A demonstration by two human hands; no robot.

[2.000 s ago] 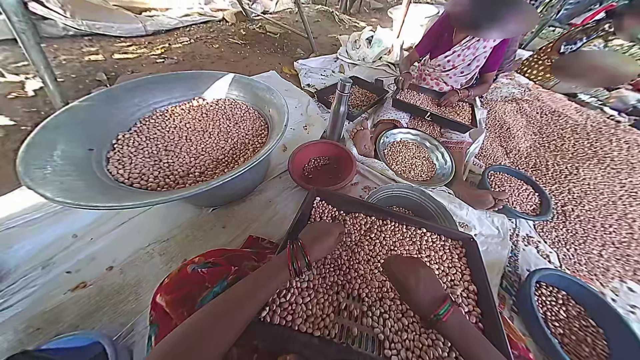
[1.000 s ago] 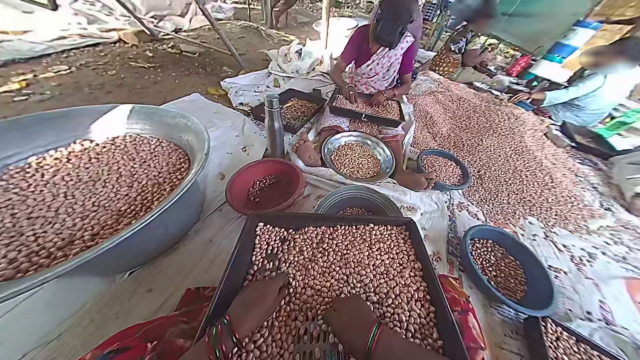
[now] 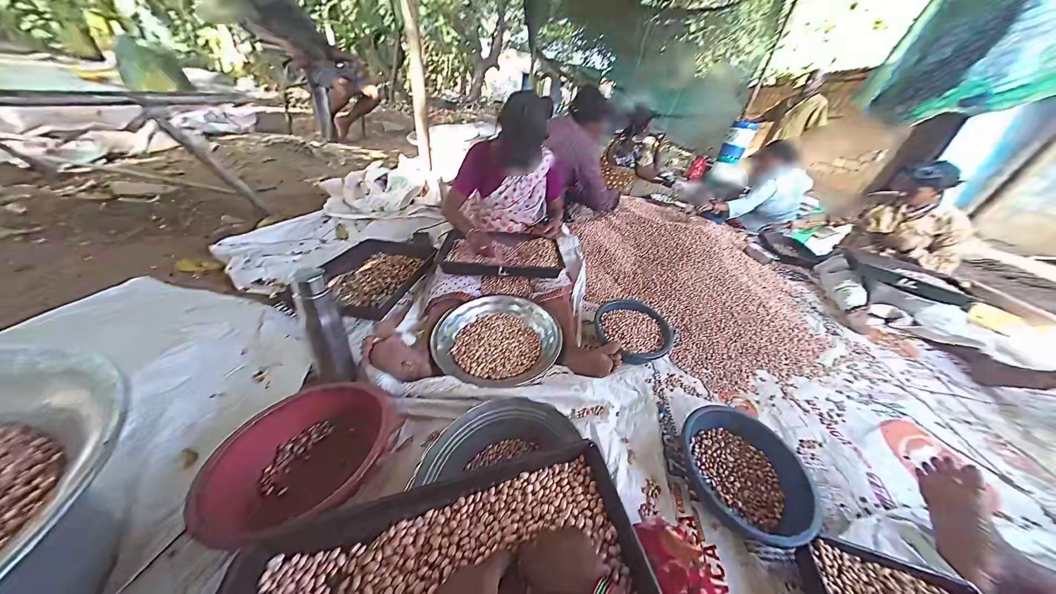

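Observation:
A black tray of pinkish-brown kernels lies at the bottom centre, cut off by the frame. My right hand rests on the kernels near its right part, a bangle at the wrist. My left hand shows only in part beside it; the fingers of both are too hidden to tell whether they hold kernels. Just beyond the tray stands a grey basin with some kernels. The red plastic basin, left of the tray, holds a small heap of dark kernels.
A large metal basin stands at far left, a steel flask behind the red basin. Ahead, a seated person works over a tray, with a steel bowl before them. A blue-grey basin, a kernel pile and a bare foot lie right.
The view has tilted up strongly, so my hands now show only at the bottom edge. They have come closer together than two seconds ago.

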